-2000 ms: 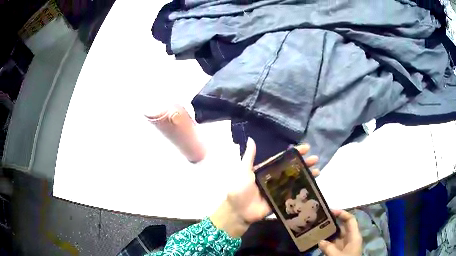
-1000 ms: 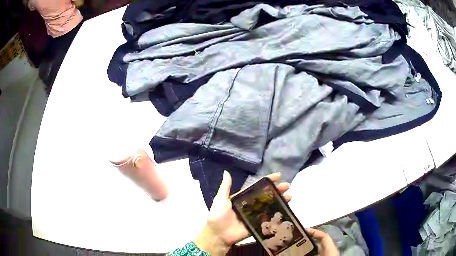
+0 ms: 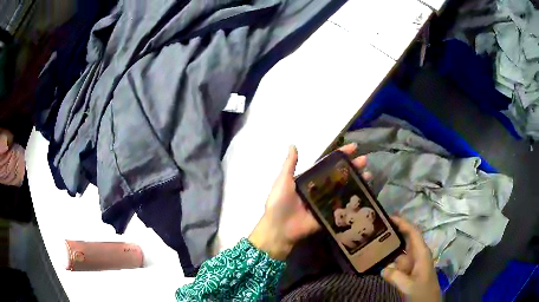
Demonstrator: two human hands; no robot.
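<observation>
A black smartphone (image 3: 350, 213) with a lit screen showing a picture of pale fluffy shapes lies tilted in my hands, over the table's near edge. My left hand (image 3: 289, 206), in a green patterned sleeve, holds it from beneath and the left side, with fingertips showing past its top right edge. My right hand (image 3: 415, 265) is at its lower right corner, with fingers touching the edge; part of the hand is hidden. Grey-blue and navy garments (image 3: 159, 118) with a small white label lie heaped on the table. A pink tumbler (image 3: 105, 256) lies at the lower left.
The white tabletop (image 3: 331, 71) has a wood edge running diagonally. Light grey garments (image 3: 437, 189) fill a blue bin (image 3: 408, 112) at the right. More pale pieces (image 3: 515, 65) are at the upper right. Pink fabric, possibly another person's sleeve (image 3: 10, 162), shows at the left edge.
The view has turned and shifted right, so the garments and tumbler appear farther left and rotated, and more of the bins shows. The phone stays held in both hands.
</observation>
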